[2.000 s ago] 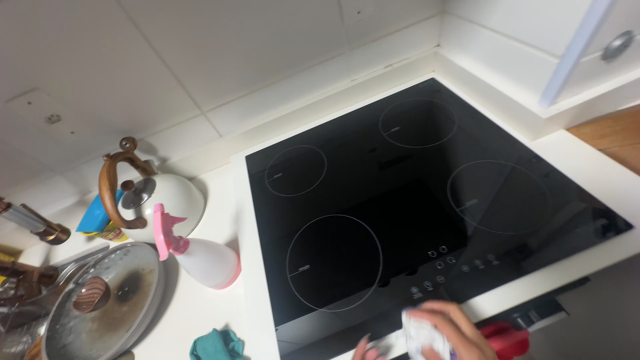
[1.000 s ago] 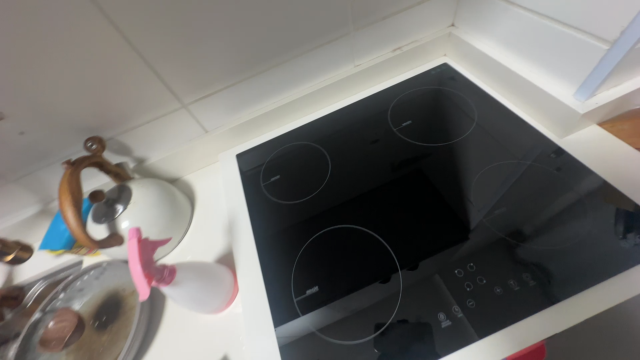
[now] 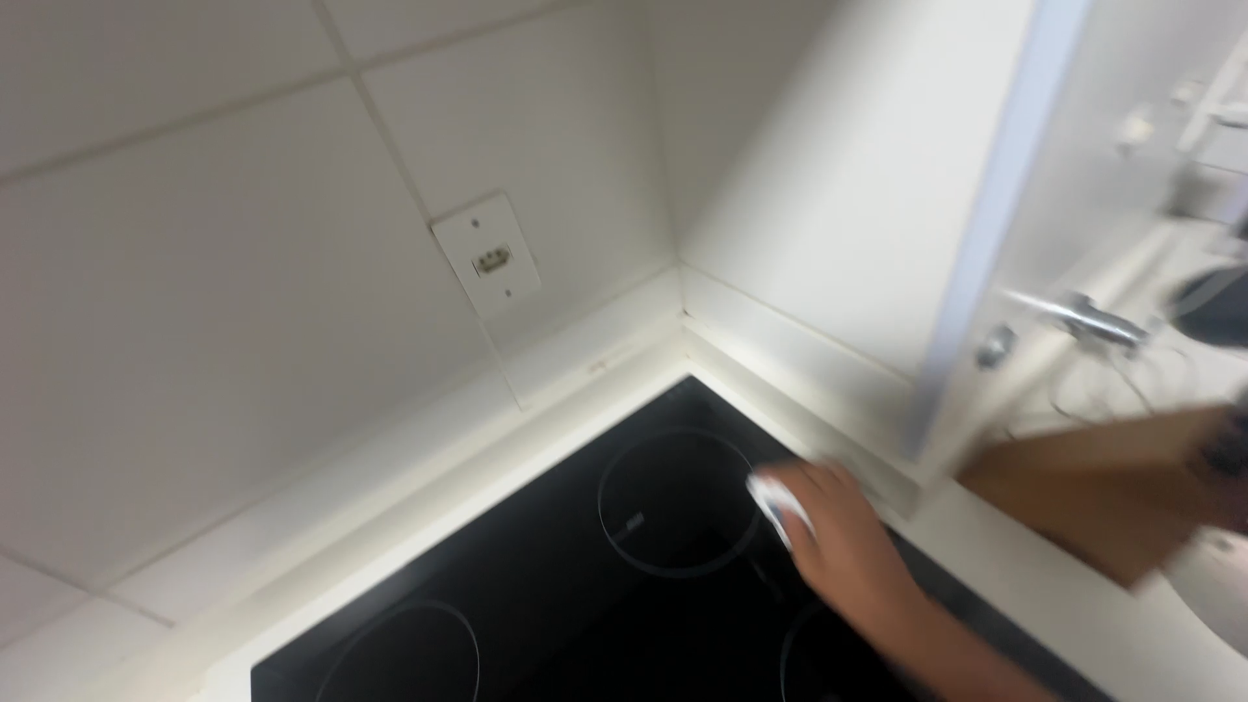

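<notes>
A black glass cooktop (image 3: 546,575) with thin printed ring marks lies in a white counter. Over its far right part, beside the back burner ring, my right hand (image 3: 829,526) is closed on a crumpled white cloth or paper (image 3: 782,509). The white piece shows between thumb and fingers, near the glass; whether it presses on the surface is blurred. My left hand is out of view.
A wall socket plate (image 3: 486,255) is on the white tiled wall behind. To the right stand an open white door (image 3: 985,224) with a metal fitting (image 3: 1102,322) and a brown wooden or cardboard piece (image 3: 1102,487). A raised ledge (image 3: 439,497) borders the cooktop.
The view has swung up and right; kettle and spray bottle have left it. My right hand, absent one second ago, is now over the back right of the cooktop with the white piece.
</notes>
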